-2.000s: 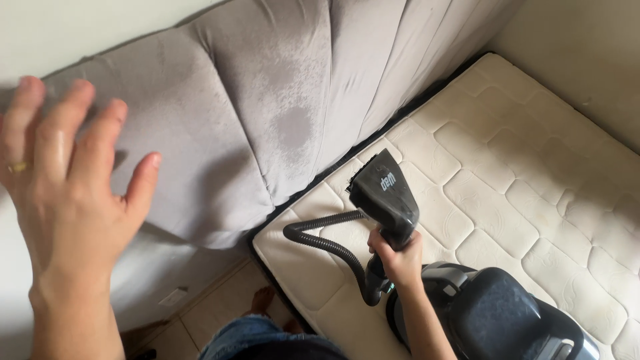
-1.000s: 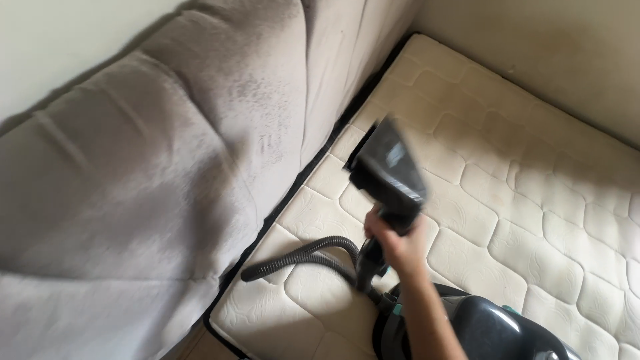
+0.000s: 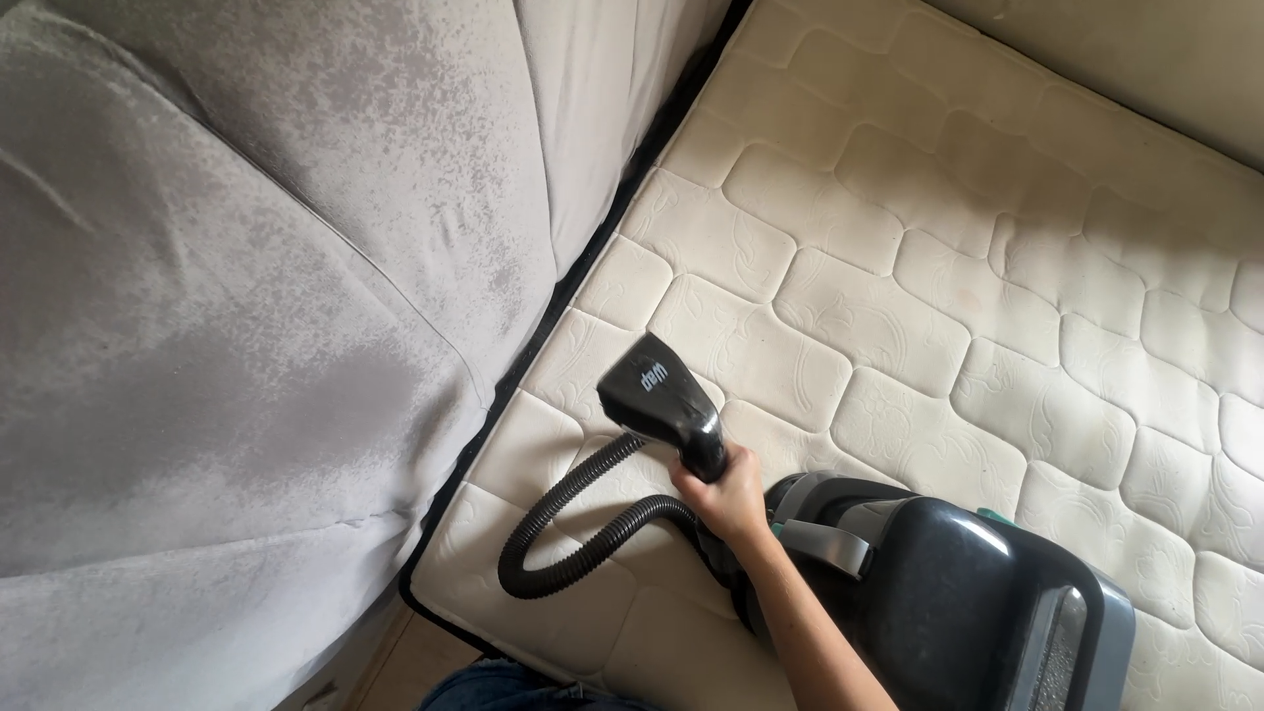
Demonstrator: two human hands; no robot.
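Observation:
My right hand (image 3: 729, 491) grips the handle of a black Wap upholstery cleaner nozzle (image 3: 660, 395), held over the corner part of a cream quilted mattress (image 3: 889, 276). A black ribbed hose (image 3: 538, 548) loops out from beneath the nozzle and back toward the machine. The dark extractor machine (image 3: 958, 583) rests on the mattress, just right of my forearm. Left of the mattress stands a grey upholstered headboard (image 3: 326, 286) with darker, damp-looking patches. My left hand is outside the view.
The mattress has a black edge (image 3: 533, 341) that runs along the headboard. A wall (image 3: 1165, 59) borders the mattress at the upper right. Tiled floor (image 3: 410, 657) shows at the bottom, beside blue denim (image 3: 513, 688) on my legs.
My left hand, raised in front of the headboard two seconds ago, has left the view. My right hand still holds the nozzle, whose head has turned. The view has shifted.

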